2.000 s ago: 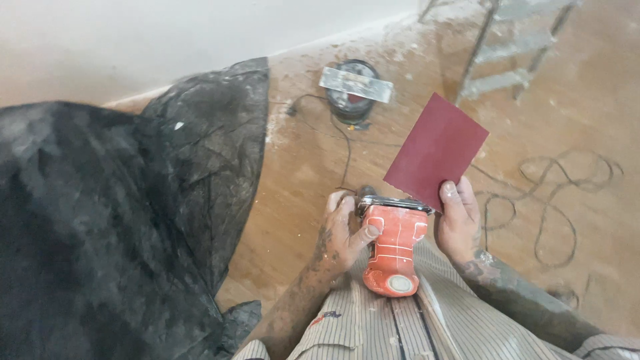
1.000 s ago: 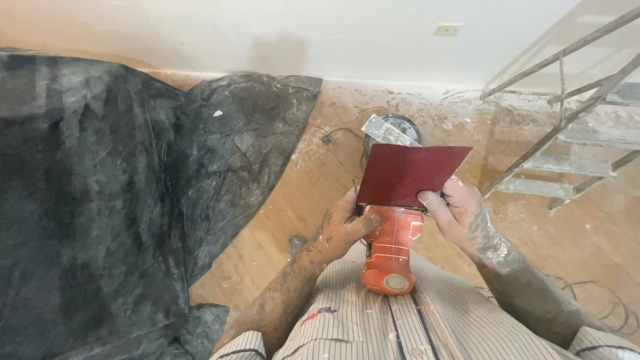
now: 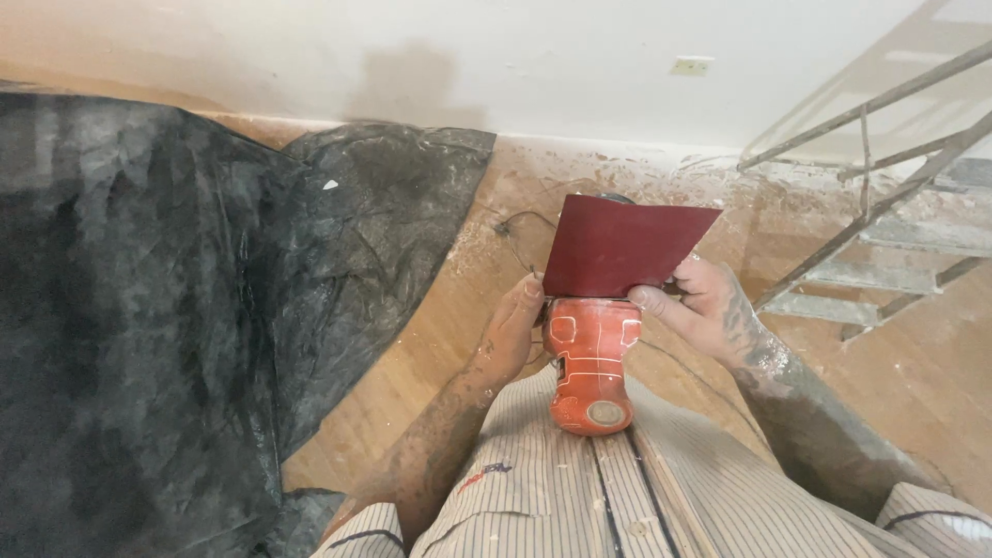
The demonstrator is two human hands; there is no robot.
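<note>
An orange-red power sander (image 3: pixel 593 364) rests upright against my striped shirt, its rounded handle end toward me. A dark red sheet of sandpaper (image 3: pixel 624 244) stands up from the sander's far end, its lower edge along the tool. My left hand (image 3: pixel 515 318) grips the left side of the sander's far end, thumb at the lower left corner of the sheet. With thumb and fingers, my right hand (image 3: pixel 694 306) pinches the sheet's lower right part. The sander's pad is hidden behind the paper.
Black plastic sheeting (image 3: pixel 372 256) covers the left side. A dusty metal stepladder (image 3: pixel 876 232) stands at the right by a white wall (image 3: pixel 542 62) with an outlet (image 3: pixel 691 66). A cable (image 3: pixel 713 387) runs over the wooden floor (image 3: pixel 418 353). A dark round object (image 3: pixel 616 198) is mostly hidden behind the sandpaper.
The sandpaper, held up and tilted at the sander's right two seconds ago, now stands at its far end. My right hand has moved in with it. The view has shifted toward the wall.
</note>
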